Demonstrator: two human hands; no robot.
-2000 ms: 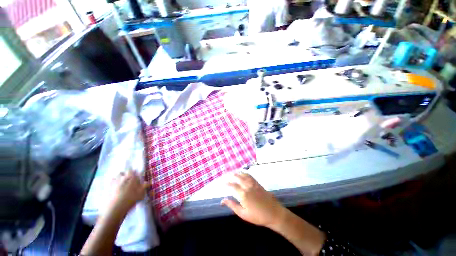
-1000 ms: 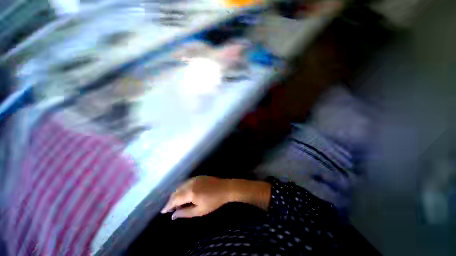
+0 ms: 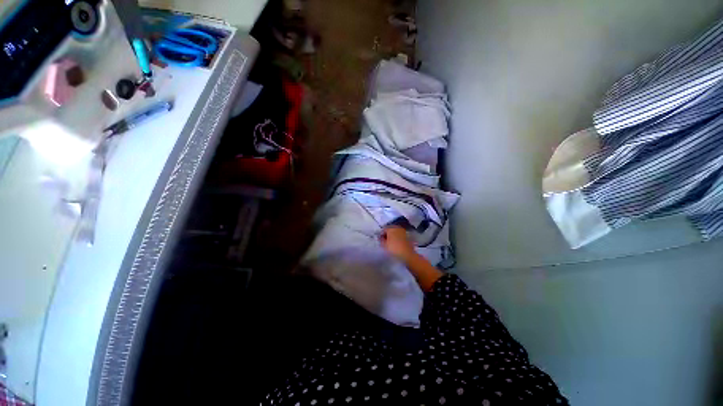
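Observation:
My right hand [image 3: 403,245] reaches down onto a bundle of cut pieces [image 3: 361,223], folded pale grey-white cloth with narrow dark stripes, beside the wall. The fingertips touch the cloth near a dark-edged piece; whether they pinch it cannot be told. My left hand is out of the picture. A small corner of red checked fabric [image 3: 9,399] shows at the lower left edge.
The white sewing table [image 3: 89,273] has a ruler-marked grey edge. Blue scissors [image 3: 186,47], a small blue-handled tool [image 3: 138,116] and the control panel [image 3: 49,30] are upper left. Striped cloth [image 3: 650,135] lies at right. A red container [image 3: 279,162] is below the table.
The view has swung right and down, away from the needle area. My right hand has moved from the table edge to the bundle. My left hand, seen on the pale cloth earlier, is out of view.

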